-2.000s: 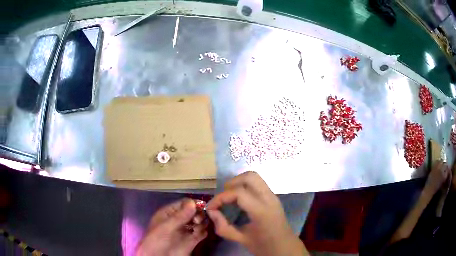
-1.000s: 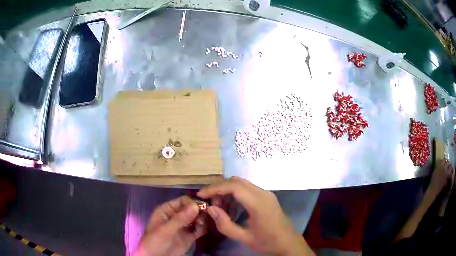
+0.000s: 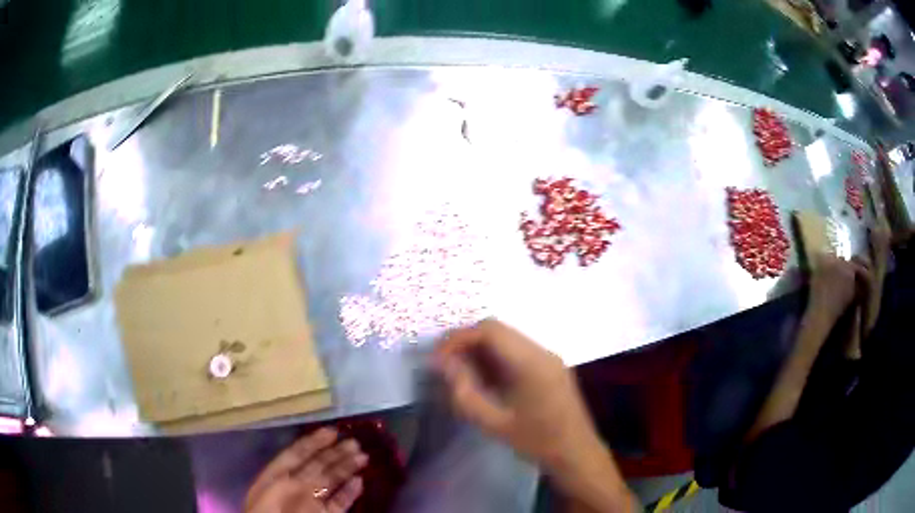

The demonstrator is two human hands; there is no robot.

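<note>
My left hand (image 3: pixel 309 475) is palm up below the table edge, with a tiny red-and-white piece (image 3: pixel 321 492) lying on it. My right hand (image 3: pixel 502 386) is blurred, over the table's near edge at the lower right of the heap of small white parts (image 3: pixel 431 276). Its fingers are curled together; whether they hold anything cannot be told. The tan cardboard pad (image 3: pixel 216 311) lies left of the white heap. A small round white glue cap (image 3: pixel 220 365) sits on the pad, with brown stains beside it.
Red-and-white heaps (image 3: pixel 568 223) lie to the right. Separate white bits (image 3: pixel 291 155), a thin dark tool (image 3: pixel 465 122), a grey blade (image 3: pixel 150 110) and a pale stick (image 3: pixel 215 118) lie farther back. A phone (image 3: pixel 62 230) is at left. Another person's arm (image 3: pixel 803 341) is at right.
The view has swung right, so the table things sit farther left. My hands were together around a small piece; now my right hand is apart, up by the table, and my left palm is opened upward.
</note>
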